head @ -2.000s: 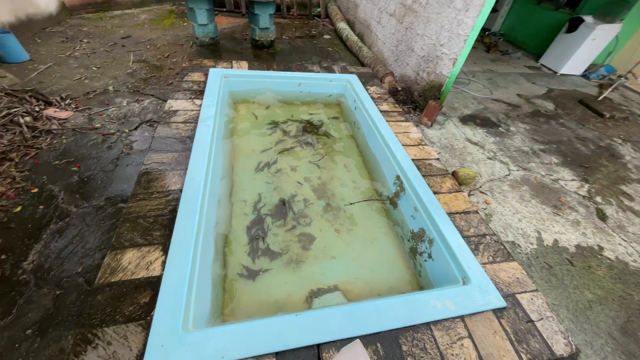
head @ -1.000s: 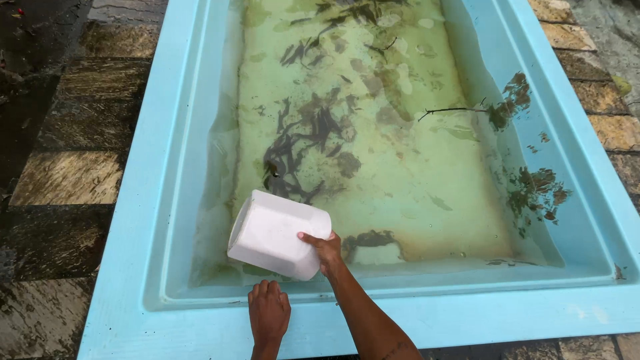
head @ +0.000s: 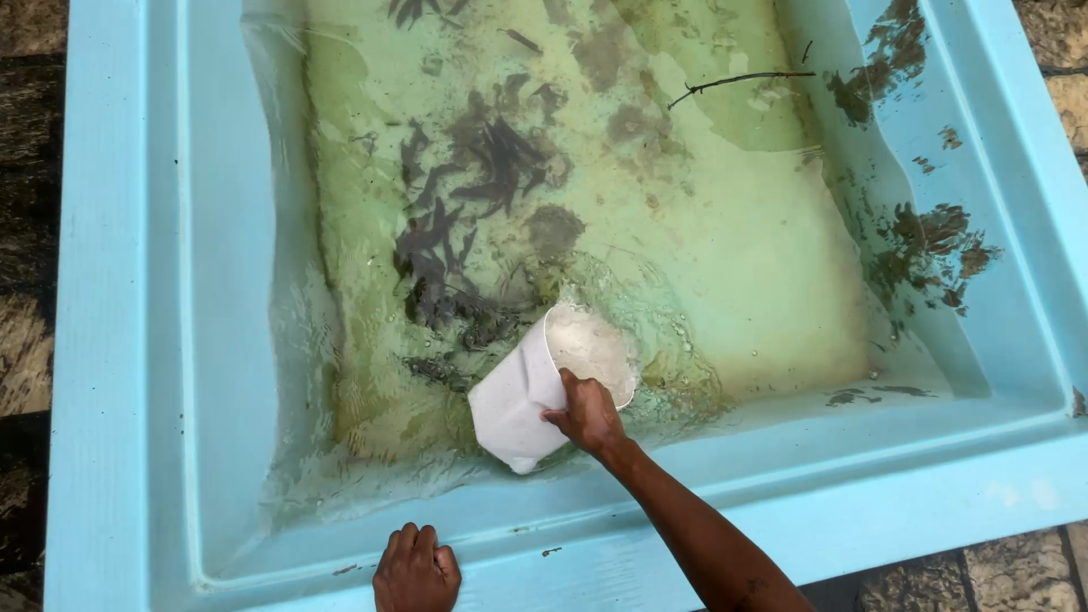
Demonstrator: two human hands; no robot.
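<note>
My right hand (head: 588, 413) grips the rim of a white plastic container (head: 520, 395), which lies tilted in the water near the basin's near wall. Cloudy, bubbling water fills its mouth, and ripples spread around it. My left hand (head: 417, 568), its fingers curled and holding nothing that I can see, rests on the near rim of the light blue basin (head: 527, 565). Dark leaves (head: 433, 246) lie in the greenish water, just beyond the container and to its left.
A thin twig (head: 739, 80) is in the water toward the upper right. Dark debris clings near the right wall (head: 935, 246). Stone paving (head: 1020, 565) borders the basin at the lower right, with darker paving (head: 25, 340) on the left.
The white container was held above the water near the near rim a second ago; now it is dipped in, and the water is stirred. The view has moved closer to the basin.
</note>
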